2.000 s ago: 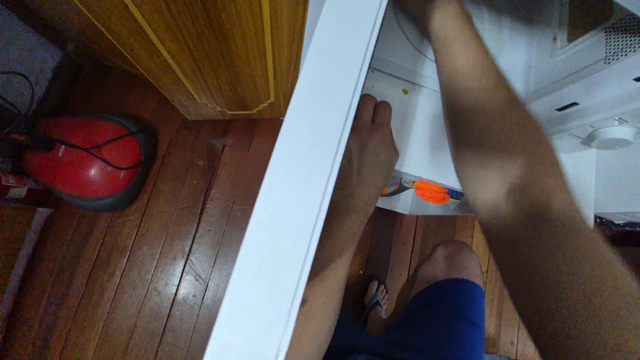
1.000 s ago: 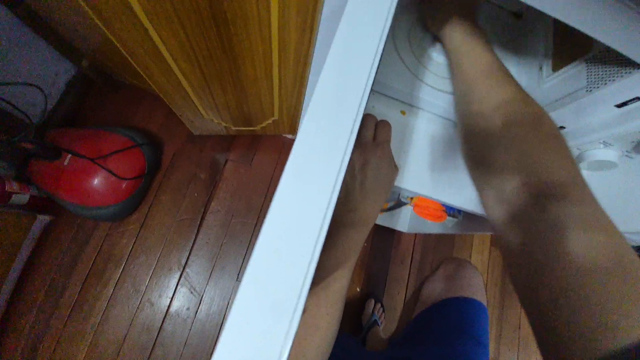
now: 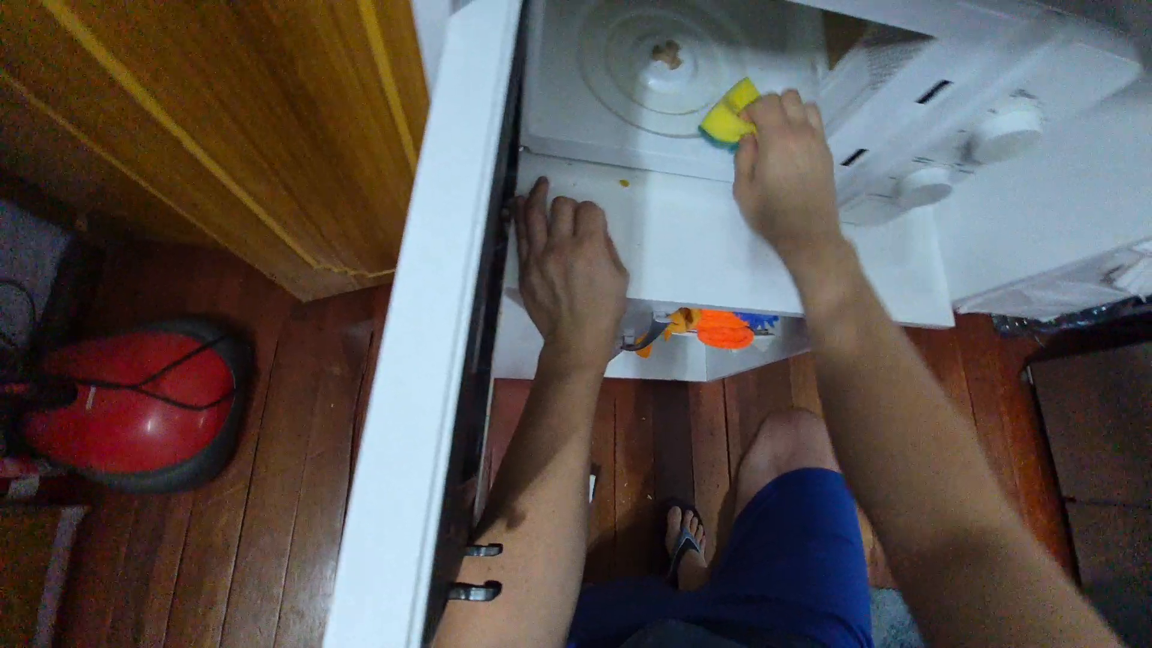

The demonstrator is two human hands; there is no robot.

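Observation:
A yellow sponge [image 3: 731, 115] with a green underside is pinched between the fingers of my right hand [image 3: 790, 171], at the right front of a white microwave's cavity. Left of it, the cavity floor [image 3: 589, 117] has circular ridges around a raised hub with a brown patch on it [image 3: 667, 56]. My left hand [image 3: 571, 265] lies palm down with fingers spread on the white surface before the cavity, close to the opened door [image 3: 418, 315], and holds nothing visible. A small yellow spot [image 3: 624, 183] is just beyond its fingers.
Two black latch hooks [image 3: 475, 590] stick out from the door by my left forearm. Two white knobs [image 3: 925, 186] are on the control panel. Below the ledge, an open compartment holds orange and blue items [image 3: 723, 328]. A wooden cabinet door [image 3: 270, 117] and a red appliance [image 3: 139, 400] are at left.
My right hand has come back from deep inside the microwave to its front right, and the sponge now shows. The fingers of my left hand, curled before, are spread.

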